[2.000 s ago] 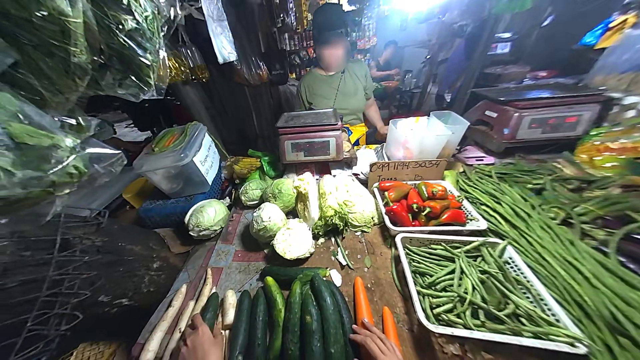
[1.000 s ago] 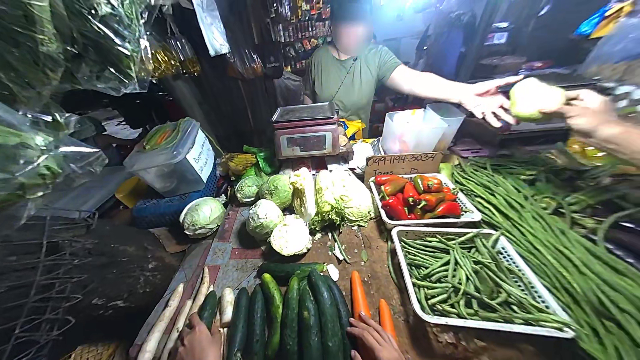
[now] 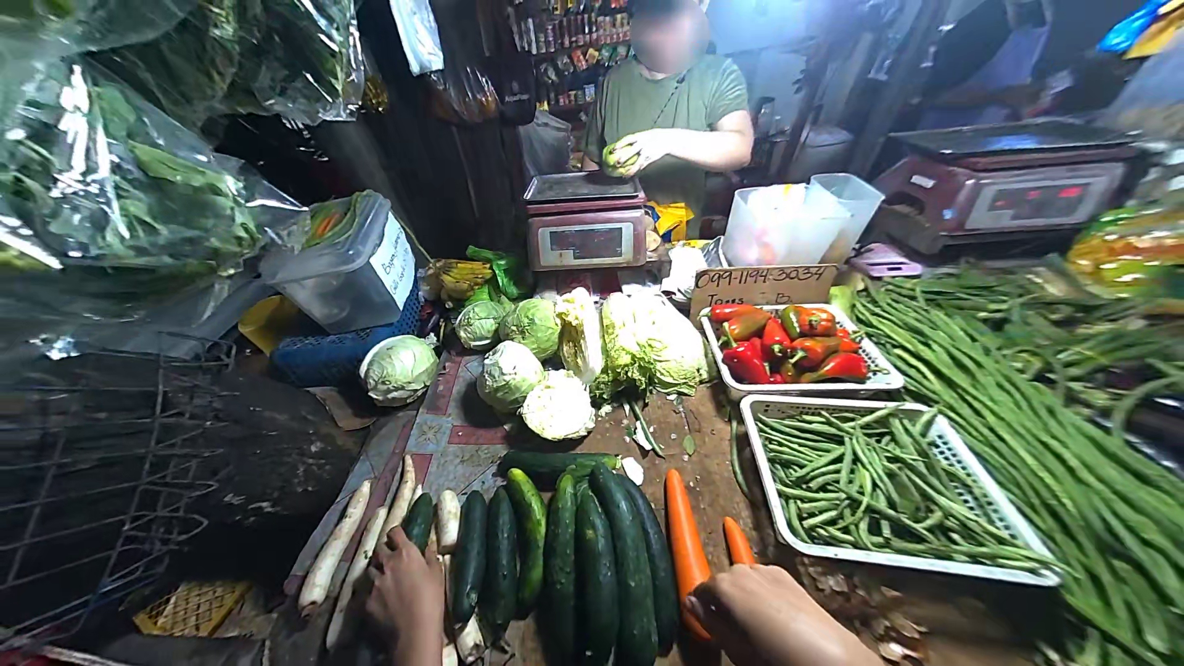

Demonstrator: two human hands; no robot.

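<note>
My left hand (image 3: 407, 587) rests on a small dark green cucumber (image 3: 419, 521) at the lower left, beside long white radishes (image 3: 335, 548). At the lower right, my right hand (image 3: 763, 606) lies over the lower ends of two orange carrots (image 3: 683, 527), its fingers curled; its exact grip is partly hidden. Between the hands, several dark cucumbers (image 3: 597, 578) lie side by side, pointing away from me. One more cucumber (image 3: 546, 462) lies crosswise behind them.
Cabbages (image 3: 558, 405) and leafy lettuce (image 3: 652, 342) lie farther back. To the right are a white tray of green beans (image 3: 1004, 566), a tray of red peppers (image 3: 893, 379) and long beans (image 3: 999, 398). A person (image 3: 671, 111) stands behind a scale (image 3: 585, 236), holding a green vegetable (image 3: 620, 159).
The person across the table has drawn back the arm that reached right and now holds a pale green vegetable over the scale. The other outstretched hand at the right is out of view.
</note>
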